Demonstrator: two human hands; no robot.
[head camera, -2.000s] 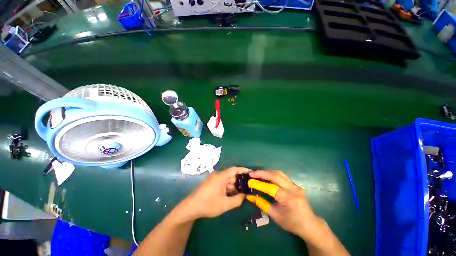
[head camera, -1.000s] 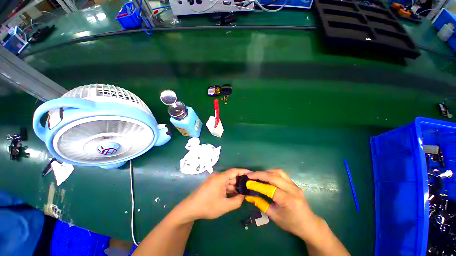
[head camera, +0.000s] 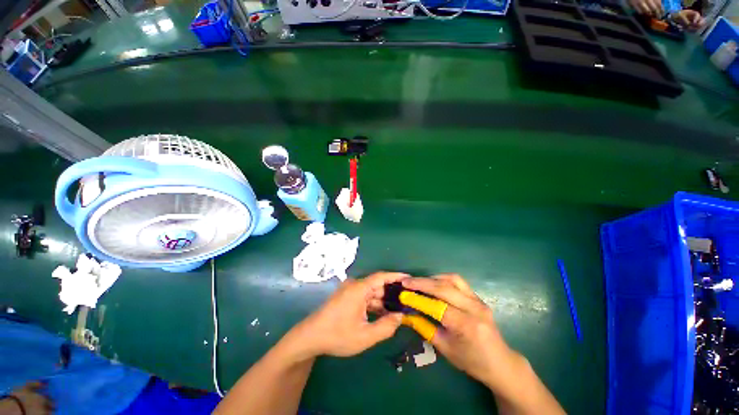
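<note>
My left hand (head camera: 350, 318) holds a small black housing (head camera: 392, 297) between thumb and fingers; most of it is hidden by the fingers. My right hand (head camera: 470, 331) is closed around a tool with yellow grips (head camera: 423, 305); its dark tip meets the housing between my hands. A loose black part with a whitish piece (head camera: 421, 355) lies on the green bench just below my right hand. A black unit with a small label (head camera: 348, 147) lies farther off, above the red-handled brush (head camera: 353, 182).
A light-blue fan (head camera: 162, 215) stands left, its white cord (head camera: 215, 324) running down the bench. An open blue bottle (head camera: 303, 197) and crumpled wipe (head camera: 326, 255) lie ahead. Right are a blue stick (head camera: 570, 300) and blue bin (head camera: 648, 300); far right, a black tray (head camera: 600, 49) and another person's hands (head camera: 668, 11).
The far black unit has shifted left. Another person's blue sleeve and hand have come in at lower left, and the white wipe there looks larger and more spread. My hands have barely moved.
</note>
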